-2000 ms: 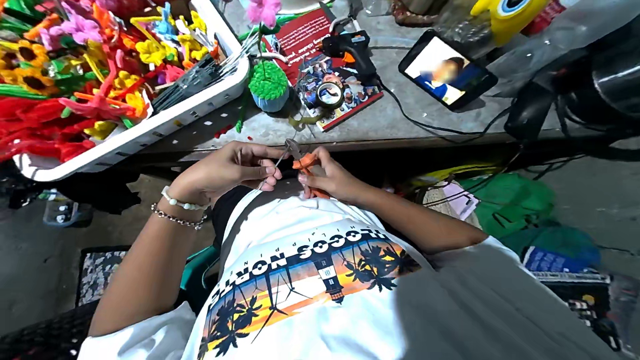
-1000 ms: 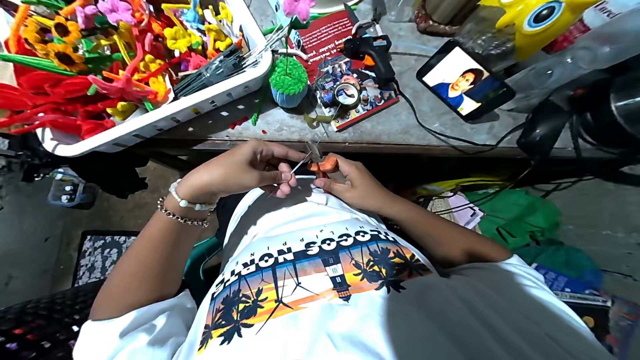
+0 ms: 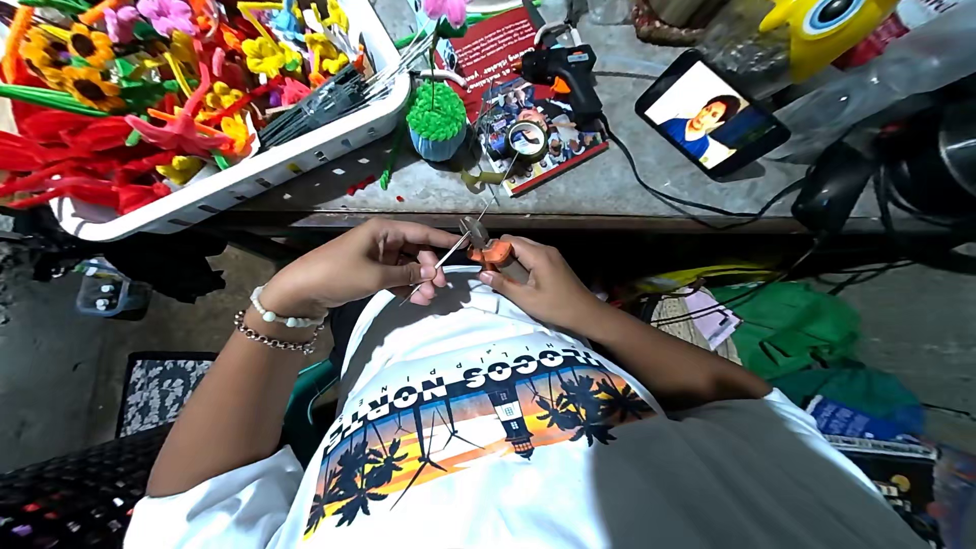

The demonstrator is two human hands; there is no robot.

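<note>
My left hand point(image 3: 389, 263), with a bead bracelet and a chain at its wrist, pinches a thin pale wire point(image 3: 446, 258) between thumb and fingers. Orange-handled pliers point(image 3: 492, 250) are in my right hand point(image 3: 537, 278), their metal jaws pointing up and left beside the wire. Whether the jaws grip the wire is too small to tell. Both hands are close together in front of my shirt, just below the table edge. The wire slants up toward a roll of tape point(image 3: 527, 139) on a booklet point(image 3: 553, 164).
On the table point(image 3: 457, 200) are a white basket point(image 3: 252, 179) of fuzzy-wire flowers and dark stems, a small potted green craft plant point(image 3: 436, 120), a black glue gun point(image 3: 564, 72) with its cord, and a phone point(image 3: 709, 114) with a lit screen. Plastic bottles lie at the right.
Both hands stay together near my waist. The pliers, more upright two seconds ago, now tilt up and left, and my left fingers have shifted along the wire.
</note>
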